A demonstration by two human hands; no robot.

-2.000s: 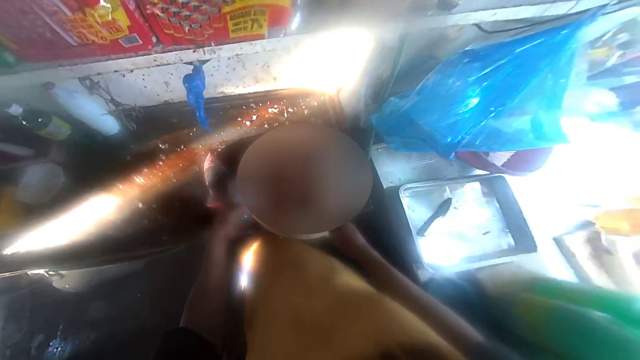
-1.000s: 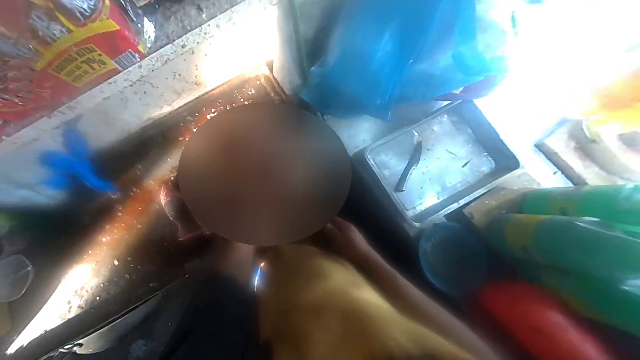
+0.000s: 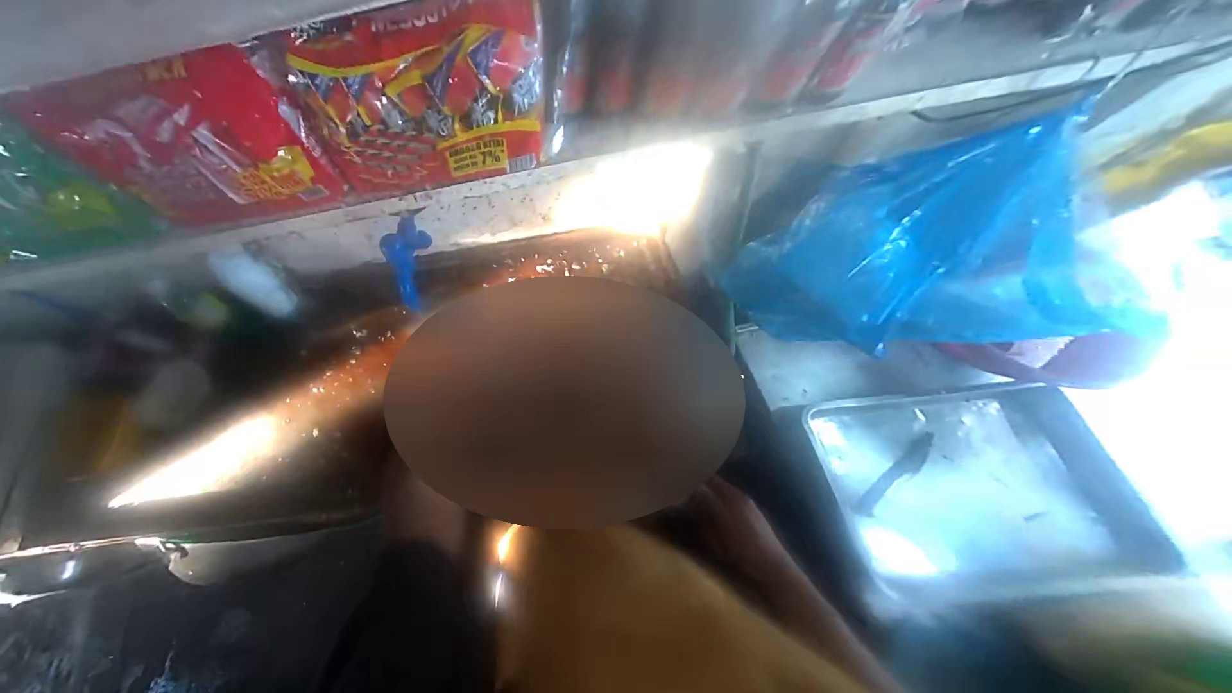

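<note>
A large blurred oval covers the middle of the view, with most of both hands behind it. At its lower left edge, the dim wrist area of my left hand (image 3: 419, 500) shows. My right hand (image 3: 722, 505) is partly visible at the lower right edge, its forearm running down to the right. Fingers and anything held are hidden. Yellow-brown cloth (image 3: 616, 616) lies between the arms. Around the oval extends a dark, shiny surface (image 3: 327, 423) with orange-red glare and small bright specks. A knotted blue plastic piece (image 3: 406, 250) is above and left of the oval.
Red plastic packages (image 3: 414, 106) line a shelf at the upper left. On the right, a blue plastic bag (image 3: 924, 241) lies above a rectangular metal tray (image 3: 1068, 481) with a dark, narrow utensil (image 3: 895, 474) in it. Blurred bottles or containers (image 3: 255, 279) stand at the left.
The view has turned noticeably since one second ago. Both arms still reach to the blurred oval; no change in either hand's hold can be made out.
</note>
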